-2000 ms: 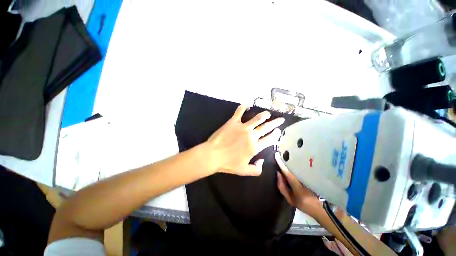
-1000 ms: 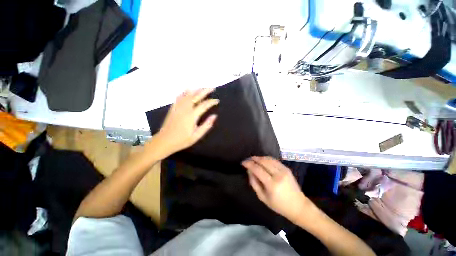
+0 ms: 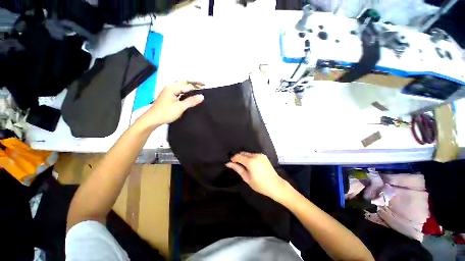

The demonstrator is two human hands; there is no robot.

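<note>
A dark fabric panel (image 3: 219, 117) lies over the table's front edge and hangs down toward my lap. A narrow band (image 3: 258, 120) runs along its right edge. My left hand (image 3: 176, 104) grips the panel's upper left corner between thumb and fingers. My right hand (image 3: 252, 171) pinches the cloth lower down, near the table edge; its fingertips are partly lost against the dark cloth. The panel lies left of the presser foot area (image 3: 297, 87) of the white sewing machine (image 3: 336, 41).
Grey-brown cut pieces (image 3: 97, 102) lie at left by blue tape (image 3: 148, 71). Dark cloth (image 3: 46, 66) is heaped at far left. Scissors (image 3: 424, 128), snips (image 3: 395, 121) and a small brown rectangle (image 3: 371, 138) lie at right. A blue crate (image 3: 340, 186) holds pink fabric below right.
The panel has come away from under the machine head toward me. My left hand has moved from lying flat on the cloth to its upper left corner. The view has shifted, showing more of the machine.
</note>
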